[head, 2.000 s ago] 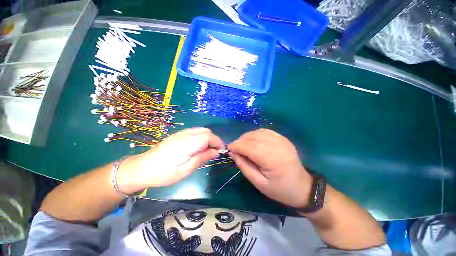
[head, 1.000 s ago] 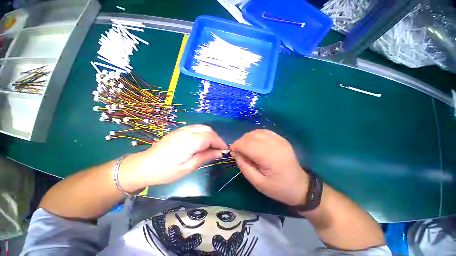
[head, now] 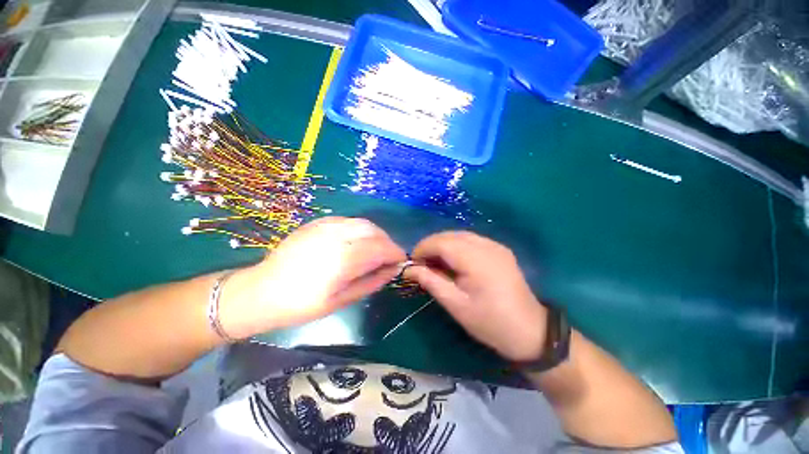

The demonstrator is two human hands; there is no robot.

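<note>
My left hand and my right hand meet at the fingertips over the green bench near its front edge. Between them they pinch a small connector, mostly hidden by the fingers. Dark and yellow wires show just below the fingertips. A thin white wire slants down below the right hand. Behind the hands lies a pile of short blue wires. To the left is a large pile of yellow, red and dark leads with white heads.
A blue tray holds white wires. A second blue tray behind it holds one lead. White sleeving tubes lie above the coloured leads. A compartment box stands left. A single white lead lies right. Clear bags are at the rear.
The view has shifted slightly. Both hands stay together at the same spot, and the left fingers have closed in further over the connector, hiding more of it and its wires.
</note>
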